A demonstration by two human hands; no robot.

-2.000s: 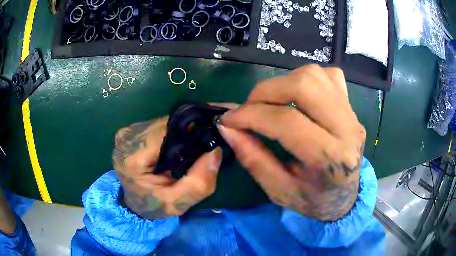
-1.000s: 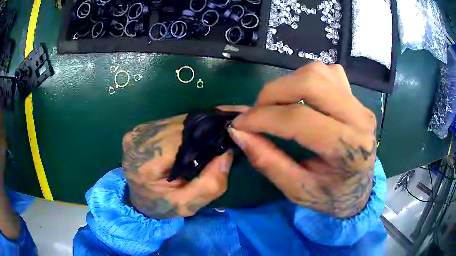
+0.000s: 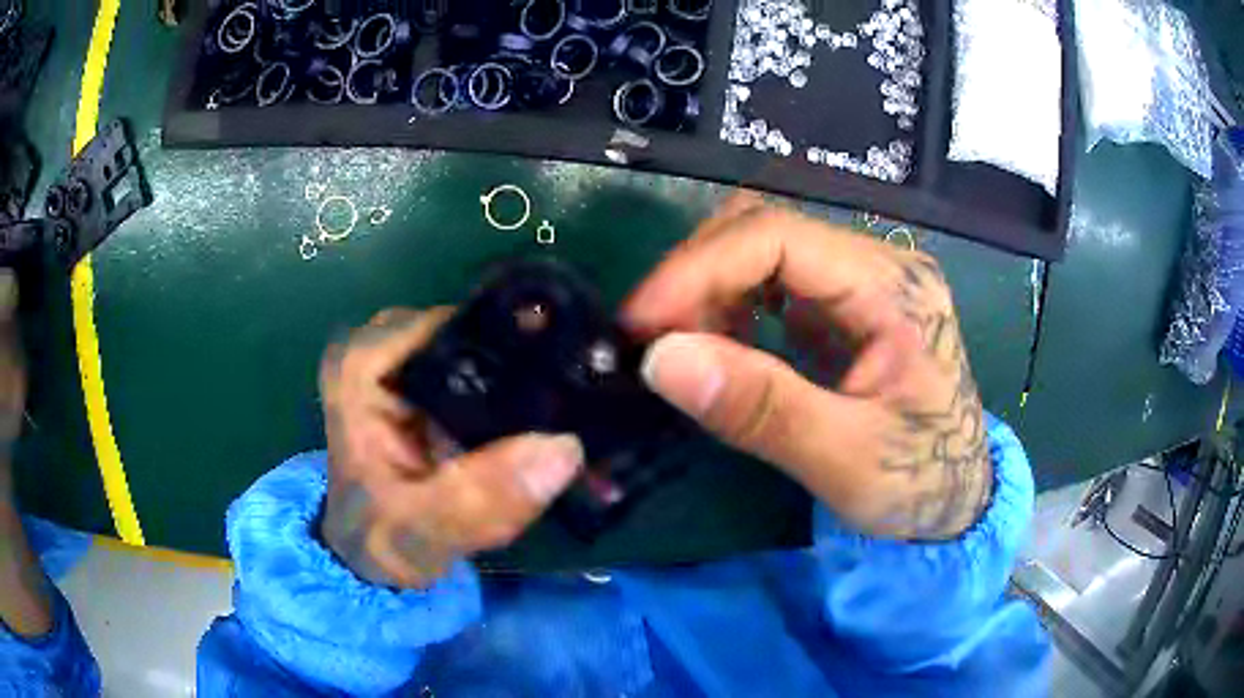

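Note:
My left hand [image 3: 423, 457] is shut on a black housing [image 3: 512, 375], thumb on its front face. The housing is held above the green mat, tilted and blurred, with round openings. A small clear part [image 3: 602, 357] shows in one opening on its right side. My right hand [image 3: 819, 368] is at the housing's right edge, thumb and index finger apart; motion blur hides whether the fingertips touch it. I see nothing held between them.
A black parts tray [image 3: 450, 134] lies across the back with black ringed parts [image 3: 573, 57], clear parts [image 3: 894, 68] and a white packet [image 3: 1007, 89]. Thin rings [image 3: 506, 207] lie on the mat. Housings [image 3: 96, 191] lie at left by the yellow line. Clear bags [image 3: 1146, 82] are far right. A person's arm [image 3: 17, 545] shows at left.
The housing has turned so its face shows more openly. My right thumb and index finger have moved apart, leaving a clear part visible in the housing.

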